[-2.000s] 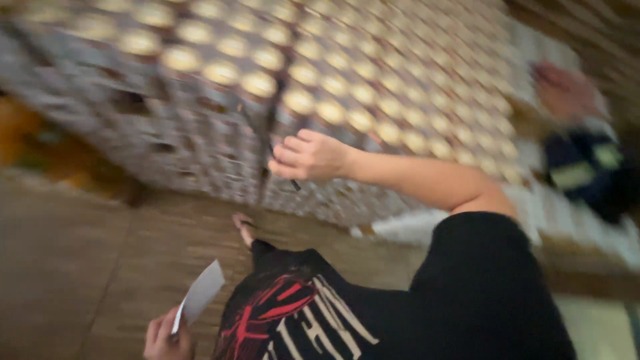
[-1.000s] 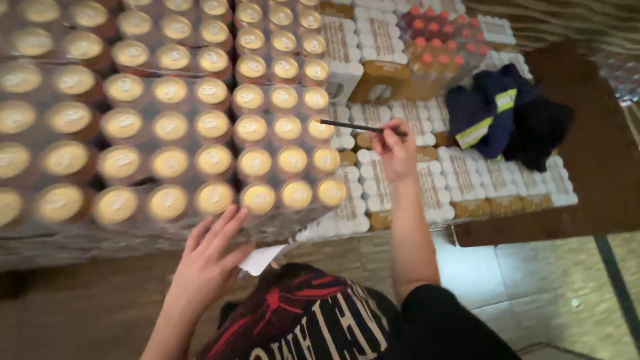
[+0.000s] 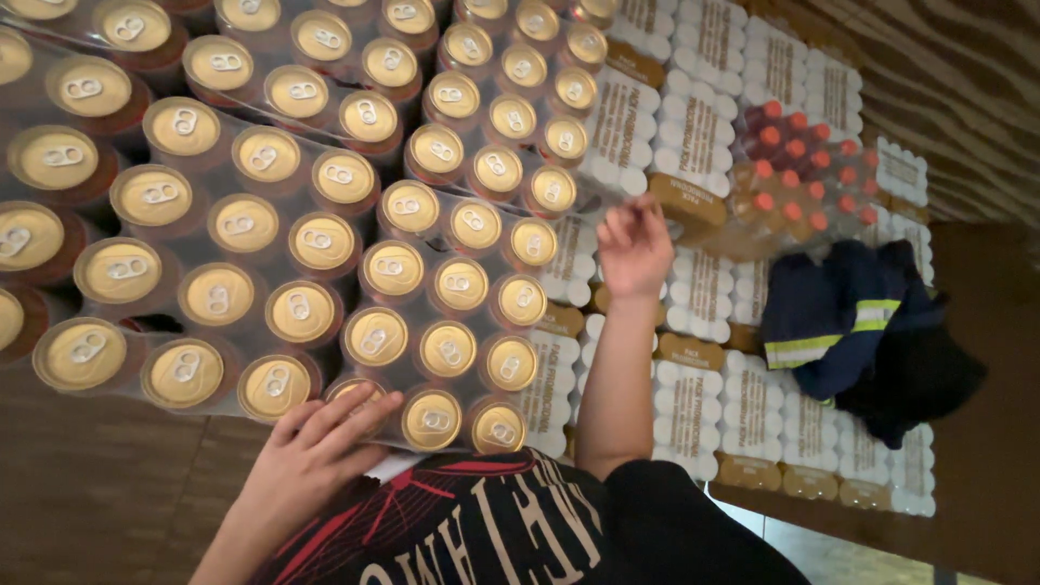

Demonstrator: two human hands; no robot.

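Shrink-wrapped packs of drink cans with gold lids fill the left and middle of the head view. My left hand rests its fingers on a lid at the near edge, while a white piece of paper shows beside its thumb side, partly hidden by the hand and shirt. My right hand is raised just right of the gold-lidded packs, fingers bent together. A thin, dark, blurred pen or pencil extends leftward from its fingertips.
Packs of white cans with brown ends lie to the right, at a lower level. On them are bottles with red caps and a dark blue garment with reflective strips. A brown surface borders them at the right.
My left hand, below the packs with the paper two seconds ago, is now on the near can lids. My right hand has stayed raised with the pen or pencil. The view has swung considerably.
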